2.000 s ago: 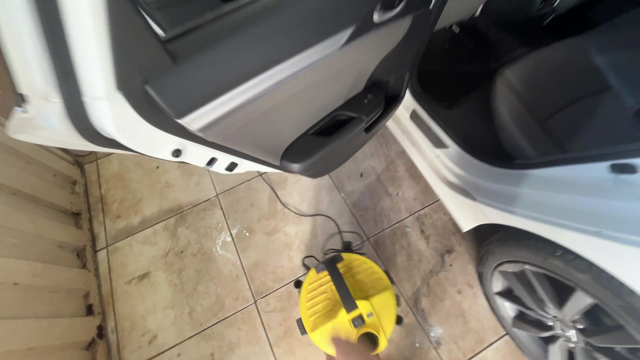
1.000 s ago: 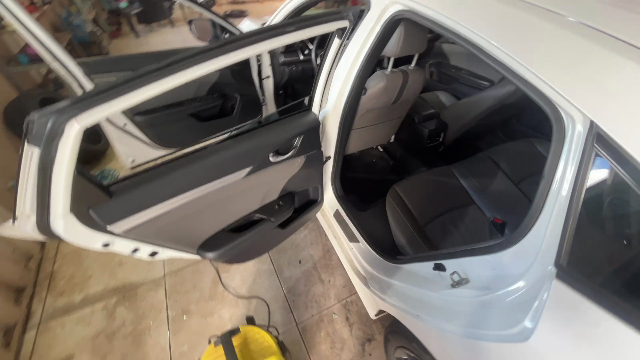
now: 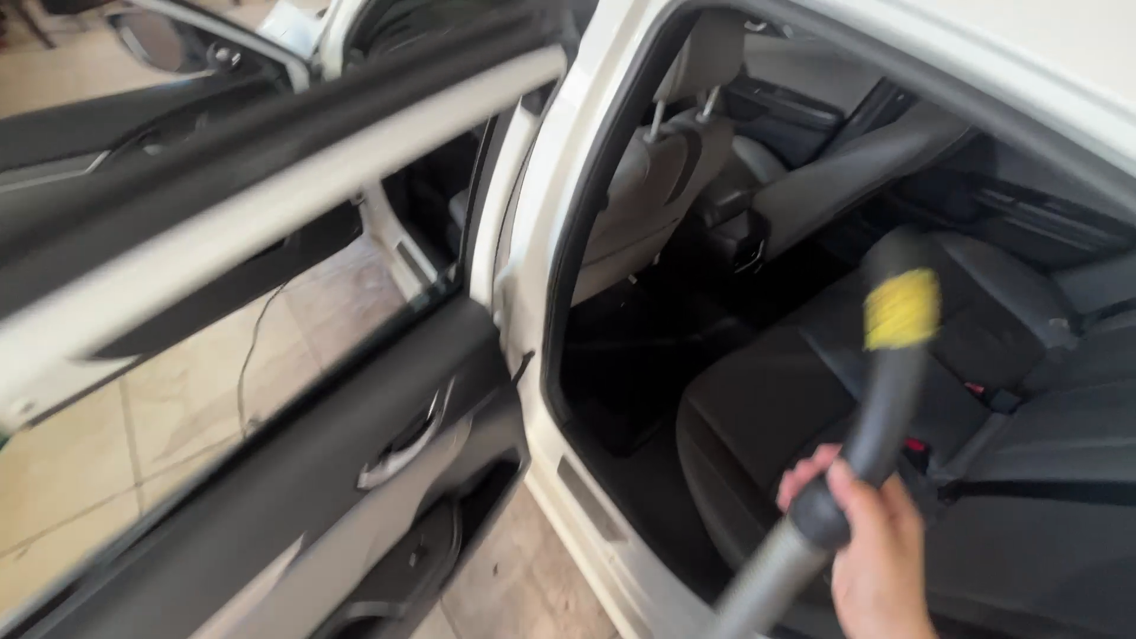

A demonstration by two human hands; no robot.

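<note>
My right hand (image 3: pixel 874 532) comes in from the bottom right, its fingers wrapped around the dark curved end of a vacuum cleaner hose (image 3: pixel 892 408). Yellow tape or a yellow band (image 3: pixel 902 309) circles the tube above the hand, and a grey hose section runs down from it to the lower edge. The tube is raised in front of the car's rear seat (image 3: pixel 781 399), at the rear door opening. Whether it touches the seat cannot be told. My left hand is out of view.
At left the open rear door (image 3: pixel 355 444) spans the view, with a front door (image 3: pixel 115 115) also open beyond it. The white door frame and sill (image 3: pixel 590 497) edge the opening. Inside stands a front seat back (image 3: pixel 639 195). A thin cable (image 3: pixel 251 355) lies on the tiled floor.
My right hand has come into view holding the hose end. The view has swung up from the floor to the car's interior, and the yellow vacuum body seen earlier is out of view.
</note>
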